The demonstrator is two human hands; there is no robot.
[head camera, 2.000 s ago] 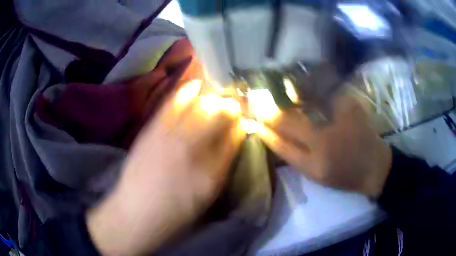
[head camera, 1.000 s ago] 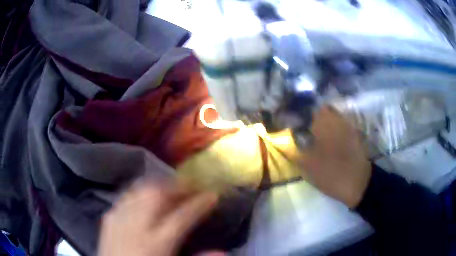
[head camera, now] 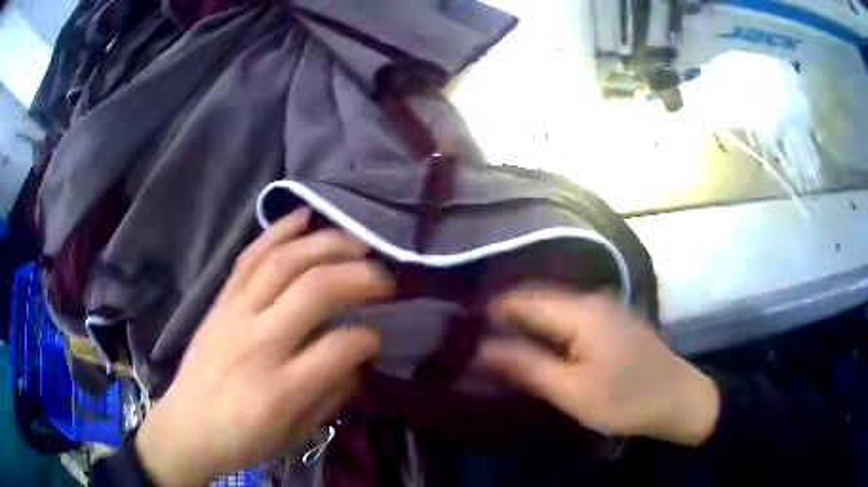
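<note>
A grey garment with maroon areas (head camera: 219, 124) lies heaped at the left and over the table's front edge. A thin white piping (head camera: 443, 259) runs along its curved opening. My left hand (head camera: 276, 333) is at the left side of the opening, its fingers curled on the cloth, fingertips partly hidden by the fabric. My right hand (head camera: 609, 361) is blurred and pinches the maroon cloth right of the middle. A small grey folded piece (head camera: 411, 333) shows between the hands.
The sewing machine's needle area (head camera: 657, 81) is at the upper right, with a bundle of white strips (head camera: 776, 109) beside it. The white table's rounded front edge (head camera: 771, 314) runs at the right. A blue basket (head camera: 57, 352) is at the lower left. Loose white thread hangs low.
The garment has come away from the needle area towards me, and its piped opening now faces up. Both hands have moved from the machine to the cloth at the table's front edge.
</note>
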